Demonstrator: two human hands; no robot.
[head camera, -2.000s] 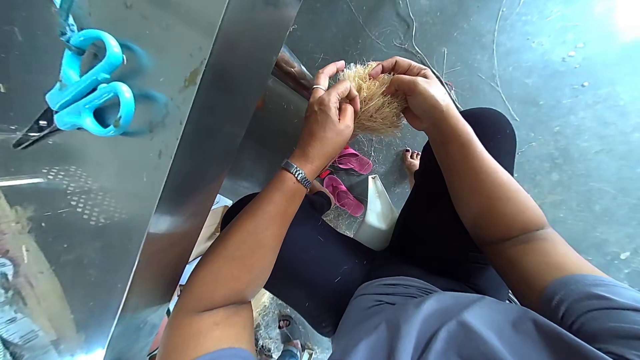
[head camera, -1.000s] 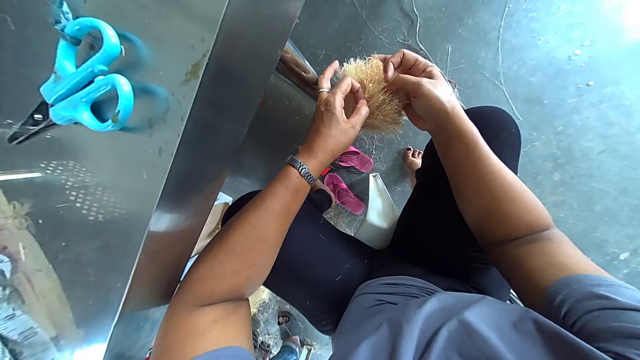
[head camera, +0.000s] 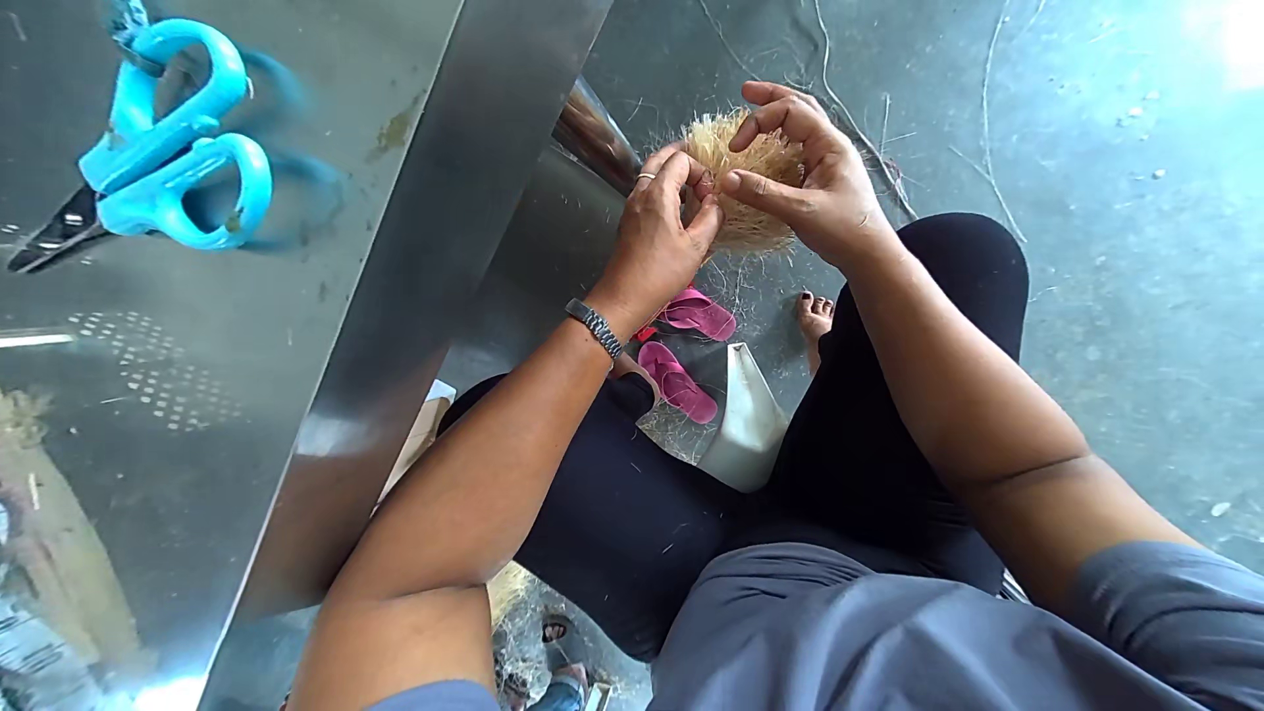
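A bundle of pale, straw-coloured fibres (head camera: 755, 163) with bristly ends is held up over the floor, just off the metal table's edge. My left hand (head camera: 671, 202) pinches the bundle's left side between thumb and fingers. My right hand (head camera: 805, 168) is at the bundle's upper right, its fingers spread and curved, the thumb tip close to my left fingers. Whether that thumb touches the fibres cannot be told. Blue-handled scissors (head camera: 178, 148) lie on the table at the far left.
The metal table's edge (head camera: 395, 227) runs slantwise beside my left arm, with a metal leg (head camera: 597, 133) near my left hand. Pink sandals (head camera: 676, 380), a pale stool-like piece (head camera: 746, 425) and loose strands lie below. A person's sandalled foot (head camera: 556, 627) shows at the bottom.
My right hand's fingers have opened away from the bundle, where they were pinching its upper part before. My left hand keeps its pinch.
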